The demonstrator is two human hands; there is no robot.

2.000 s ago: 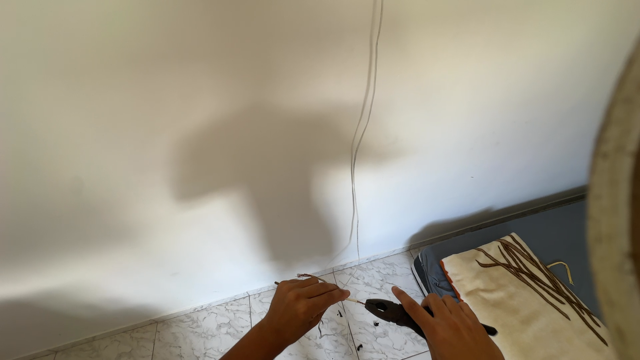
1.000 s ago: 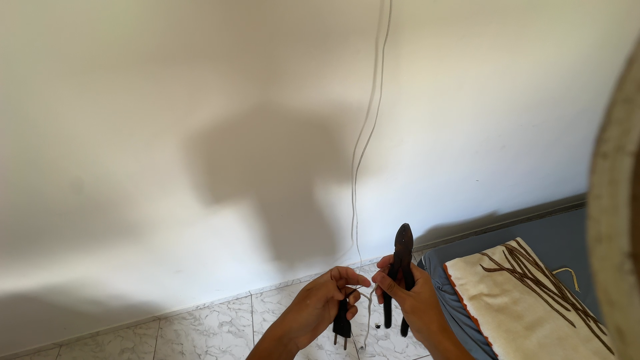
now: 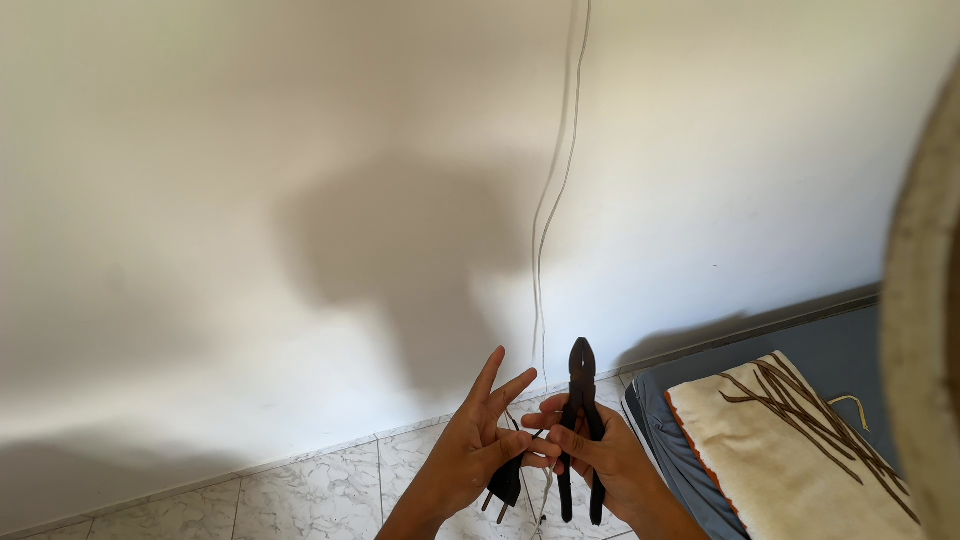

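Note:
A black two-pin plug point(image 3: 506, 484) hangs beneath the fingers of my left hand point(image 3: 476, 450), pins downward, with its short wires held between thumb and lower fingers; two fingers point up. My right hand point(image 3: 600, 457) grips black-handled combination pliers point(image 3: 581, 420), jaws upward and nearly closed. Its fingertips meet those of my left hand around the wire ends, which are partly hidden. A thin pale cable point(image 3: 576, 127) hangs down along the wall, and a whitish wire point(image 3: 546, 491) trails below my right fingers.
Behind the hands is a pale wall point(image 3: 187, 187) bearing shadows. The floor has marble-patterned tiles point(image 3: 307, 487). At the right lies a blue-grey mattress point(image 3: 817, 330) with a cream cloth with brown stripes point(image 3: 742, 442) on it. A blurred curved rim point(image 3: 911, 300) fills the right edge.
Two seconds ago the pliers pointed left toward my left fingers; they stand upright in my right hand now. Since one second ago, two left fingers have spread upward.

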